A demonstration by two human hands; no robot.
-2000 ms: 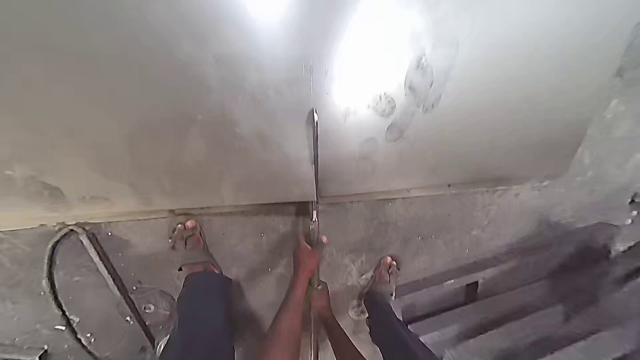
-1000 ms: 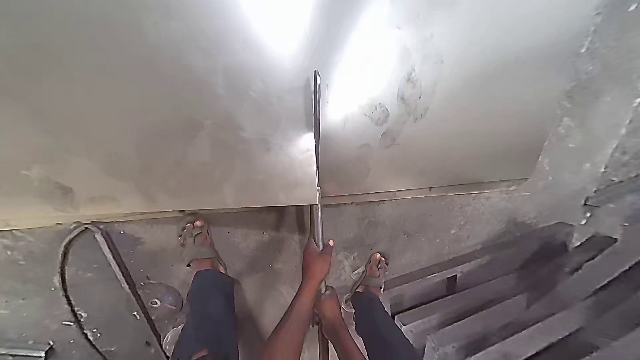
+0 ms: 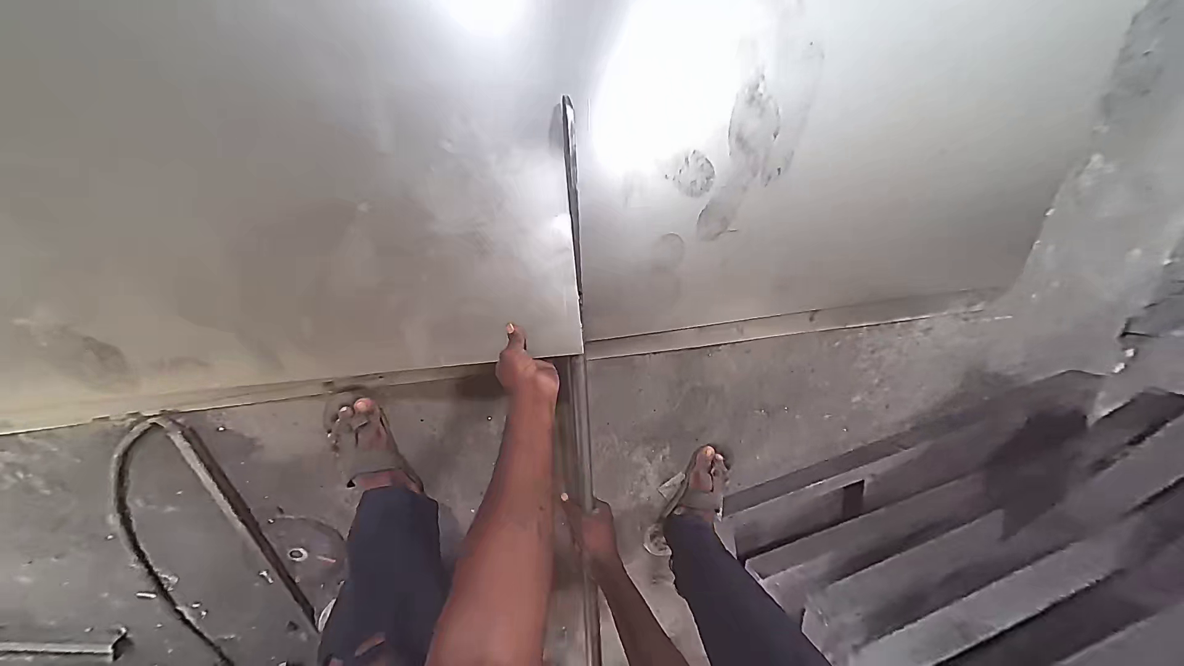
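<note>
A large metal sheet (image 3: pixel 277 231) has its near corner by a long metal bar (image 3: pixel 580 416). My left hand (image 3: pixel 527 365) grips the sheet's near edge just left of the bar, thumb on top and fingers hidden underneath. Lower down, my right hand (image 3: pixel 594 532) is closed around the bar. The bar's narrow, dark far end (image 3: pixel 568 120) shows along the sheet's side edge. Right of it lies another sheet surface (image 3: pixel 879 185) with smudges and footprints; whether both surfaces are one sheet I cannot tell.
My sandalled feet (image 3: pixel 370 444) (image 3: pixel 705 481) stand apart on the concrete floor (image 3: pixel 832 388). Several metal beams (image 3: pixel 925 555) lie at the lower right. A bent cable or hose (image 3: pixel 120 499), a thin metal bar (image 3: pixel 231 504) and a round disc (image 3: pixel 301 550) are at the lower left.
My left hand has moved off the bar and forward to the sheet's near edge. My right hand has stayed on the bar.
</note>
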